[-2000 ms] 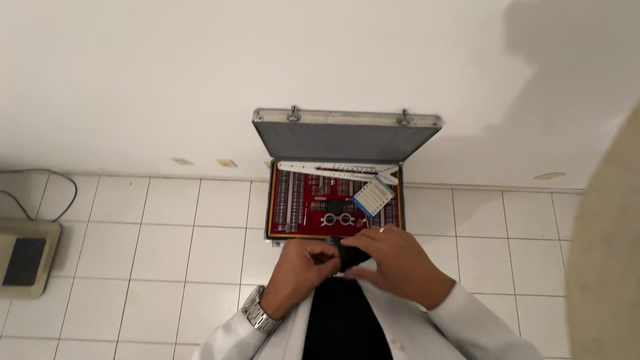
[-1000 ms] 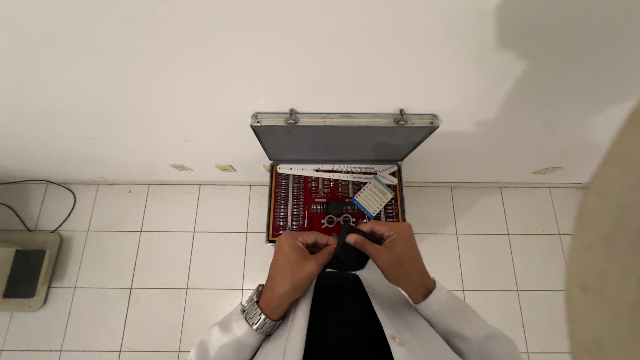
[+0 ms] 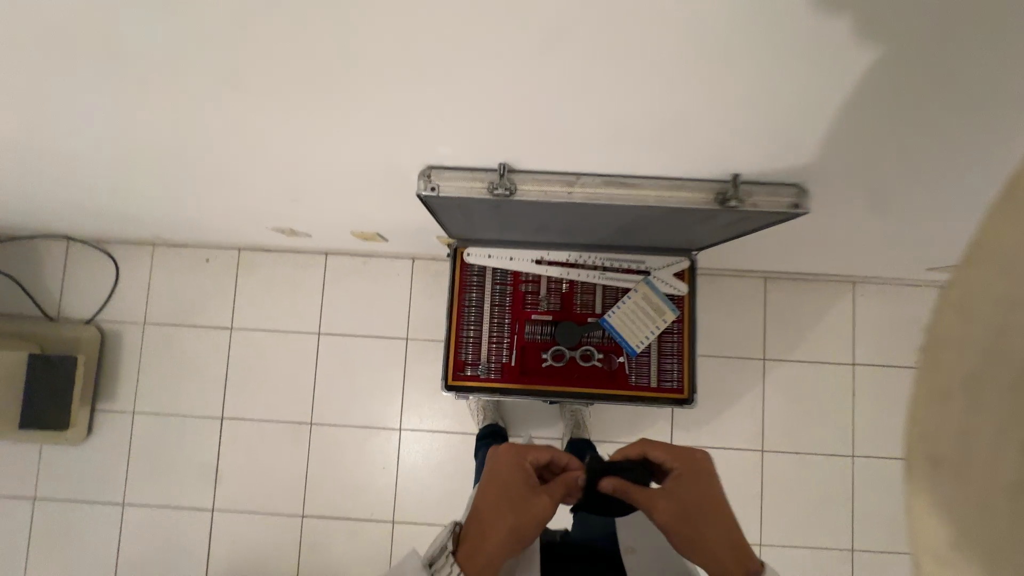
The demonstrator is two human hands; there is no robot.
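Observation:
A piece of black cloth is held between my two hands in front of my body. My left hand pinches its left edge, and my right hand grips it from the right with thumb and fingers. Beyond them lies an open optometry trial lens case, its red interior filled with rows of lenses. Inside are a metal trial frame, a black round paddle, likely an occluder, white measuring rulers and a printed card with a blue edge.
The case's raised lid leans toward the white wall. White floor tiles surround the case. At the far left stands a beige device with a dark panel and a black cable. A beige rounded surface fills the right edge.
Both hands have moved down, away from the case, with the black cloth between them. The case's front edge and my shoes have come into sight. The cloth's folds have changed.

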